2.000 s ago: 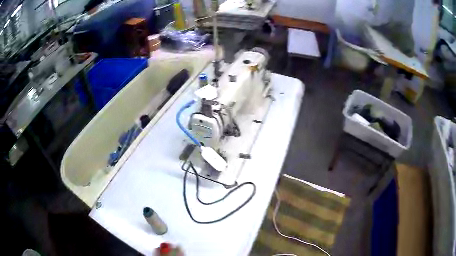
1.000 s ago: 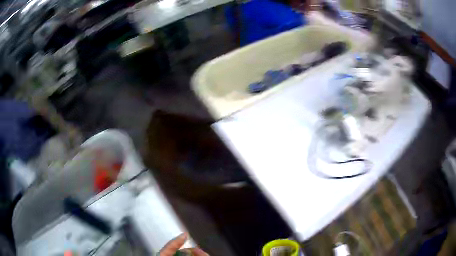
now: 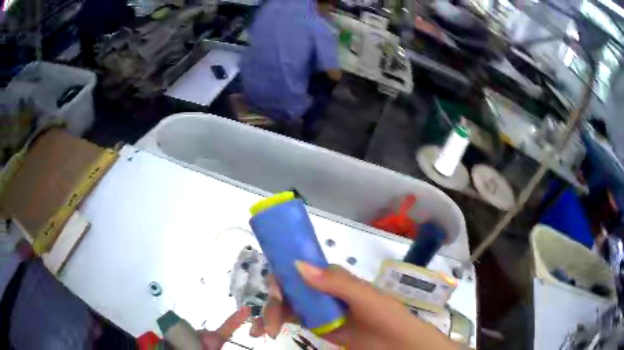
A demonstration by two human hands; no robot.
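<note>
My right hand (image 3: 356, 290) is closed around a fat blue thread cone (image 3: 291, 263) with yellow ends, tilted above the white table. My left hand (image 3: 222, 333) is low at the bottom edge, partly cut off and blurred. It is closed on a pale cone with a dark green tip (image 3: 179, 333). A red tip (image 3: 148, 340) shows beside it, mostly out of frame. Metal machine parts (image 3: 250, 277) lie behind the hands, partly hidden.
A long white trough (image 3: 274, 154) behind the table holds a red plastic bag (image 3: 400, 219). A navy spool (image 3: 425, 243) stands by the control panel (image 3: 417, 284). A white cone (image 3: 451, 152) sits on the thread stand. Cardboard (image 3: 58, 178) lies left. A seated person (image 3: 287, 58) is beyond.
The view has swung left from the neighbouring machine to this table. The blue cone has come fully into view in my right hand. The green-tipped cone has left the other table and is in my left hand.
</note>
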